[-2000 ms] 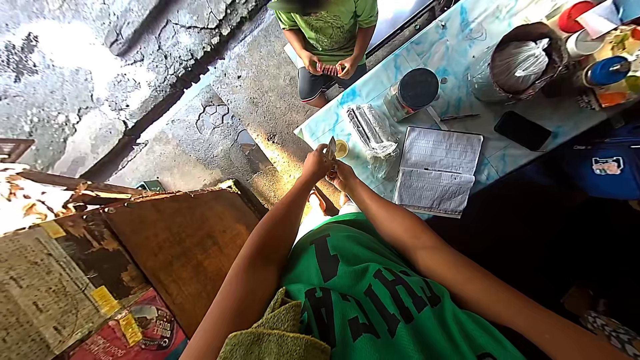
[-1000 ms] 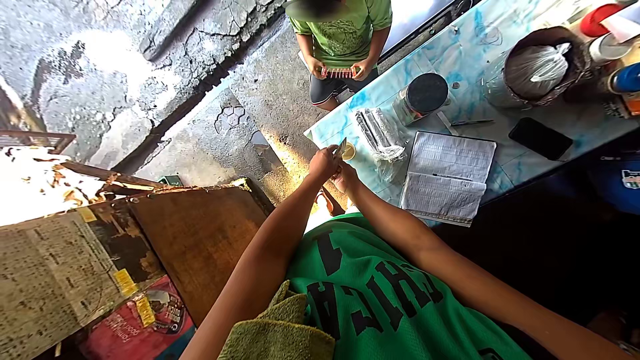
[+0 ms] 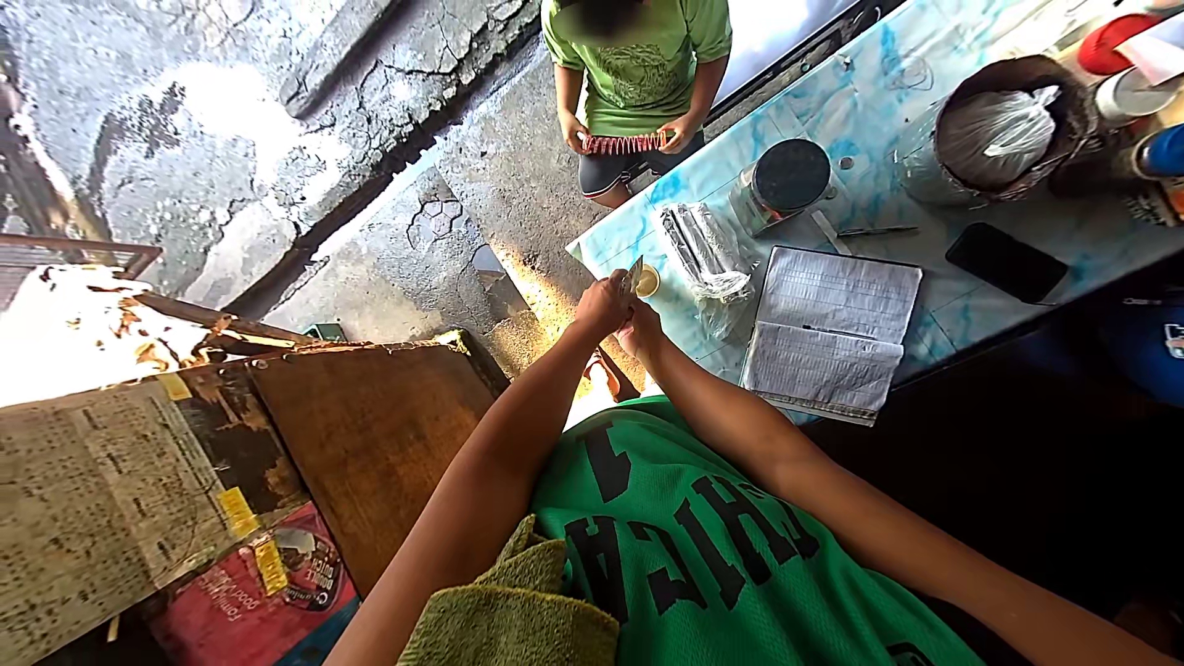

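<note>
My left hand is closed around a small, thin, greyish item, its tip jutting up from my fingers; its kind cannot be told. Against it is my right hand, its fingers partly hidden, so what it holds cannot be told. Just beyond my fingers, a small round yellowish container shows at the table corner. To the right lies a clear plastic packet on the marbled blue-and-white table. An open notebook with handwriting has a pen on its pages.
A jar with a black lid, a phone, a pen and a large lined tub stand or lie on the table. Across from me a person in green holds a red coil. A wooden panel is at left.
The other person's hands have moved apart, with the red coil stretched between them. My two hands stay together near the table corner. The view has shifted slightly.
</note>
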